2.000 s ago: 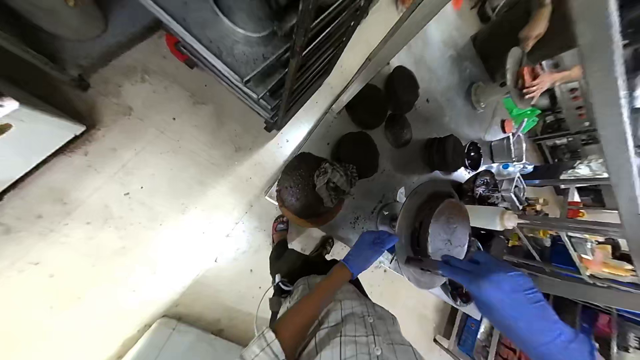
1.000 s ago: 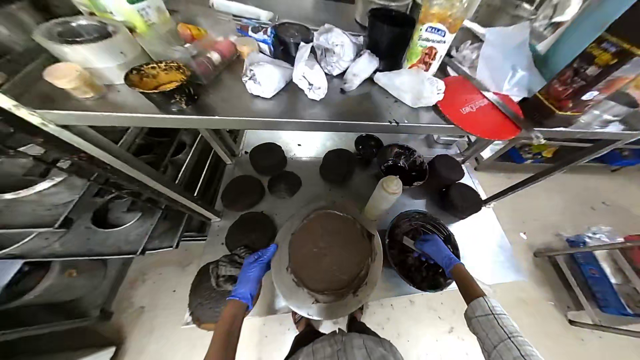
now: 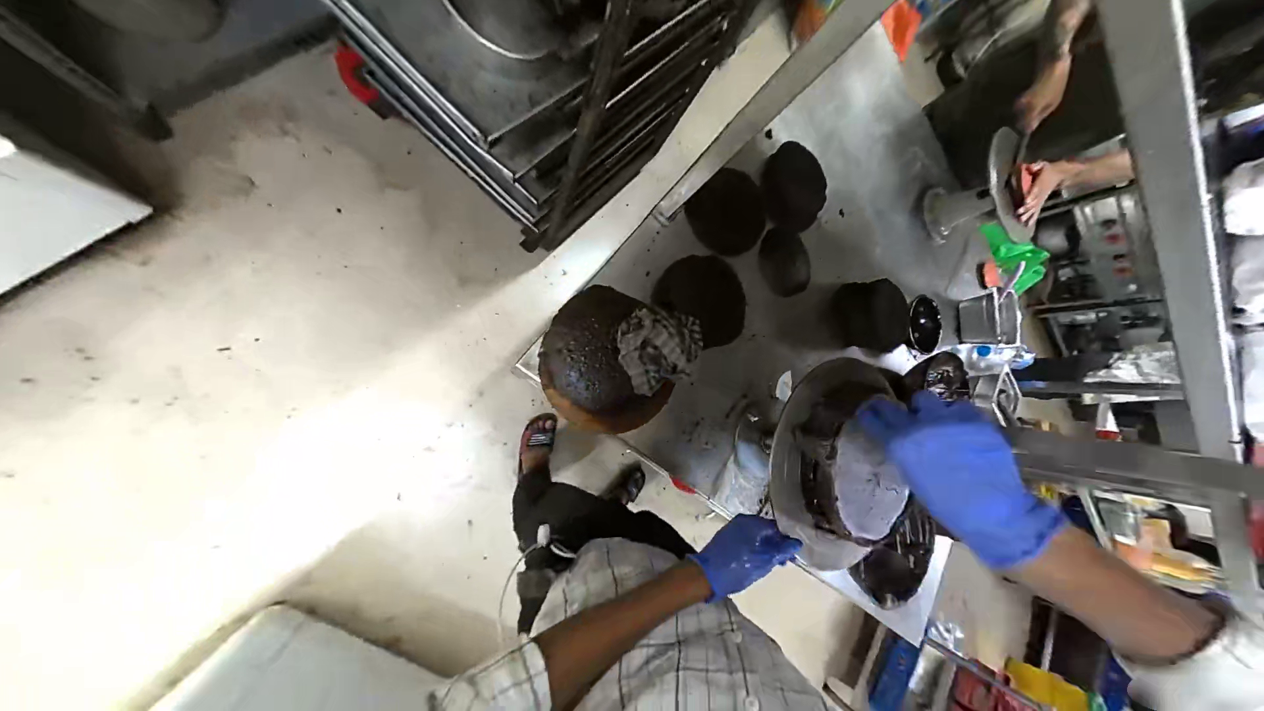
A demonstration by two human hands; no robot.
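A round cake with brown frosting sits on a metal cake turntable. My left hand, in a blue glove, has its fingers on the turntable's near rim. Blurred by motion, my gloved right hand is over the top edge of the cake; whether it holds a tool is hidden. Beside the turntable is a bowl of dark glossy chocolate, partly covered. Dark cake layers lie on the steel table. A checked cloth rests on a large dark round cake.
A metal rack stands past the table's edge. Metal shelf posts rise on the right. A small bowl and a metal container are on the table. Farther along, another person's hands are at a second turntable.
My right hand has moved from the bowl of dark chocolate to the cake. My left hand remains at the turntable's rim. The view has swung strongly.
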